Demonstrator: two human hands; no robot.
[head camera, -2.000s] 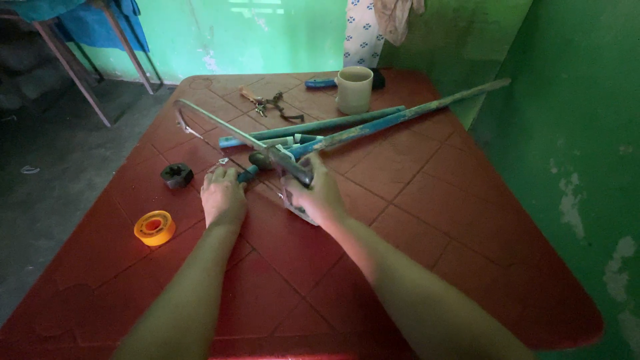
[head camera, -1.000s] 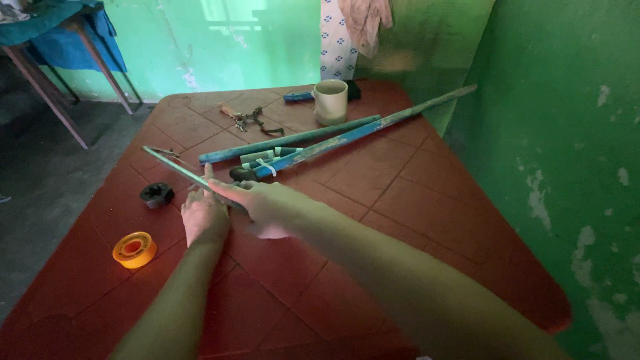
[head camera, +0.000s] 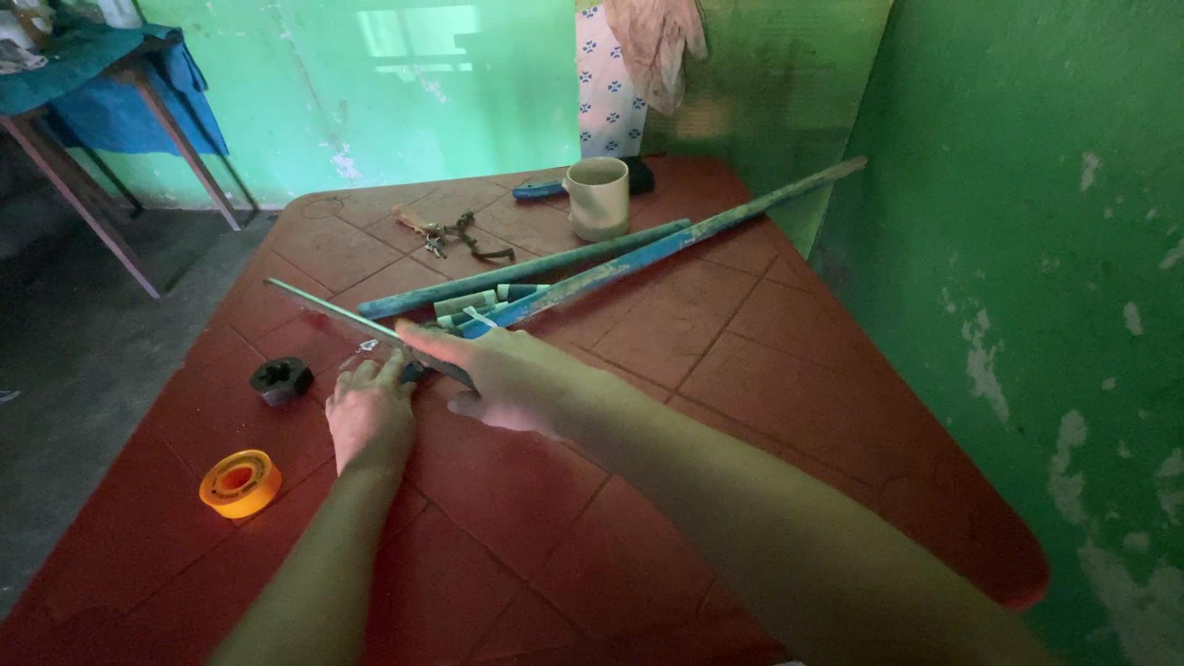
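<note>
My right hand (head camera: 499, 375) grips the handle of a hacksaw (head camera: 328, 308), whose frame slants up and left over the table, index finger laid along it. Beside it my left hand (head camera: 372, 412) presses down on a small blue piece (head camera: 413, 372), mostly hidden by the fingers; it looks like pipe. Just beyond the hands lie a long blue pipe (head camera: 638, 259), a shorter blue-green pipe (head camera: 518, 270) and several short pale pipe pieces (head camera: 465, 302). Left of my left hand sit a black die-like ring (head camera: 282, 379) and an orange tape roll (head camera: 240, 484).
The red table (head camera: 592, 546) has a tile pattern. Toward its far edge are a beige mug (head camera: 598, 199), a blue-handled item (head camera: 538, 190) and keys with a dark strap (head camera: 453, 236). A green wall (head camera: 1045, 305) stands close on the right; another table (head camera: 83, 69) is at the back left.
My right hand has turned the hacksaw so that its frame, seen broadside earlier, now shows nearly edge-on. My left hand stays on the small piece.
</note>
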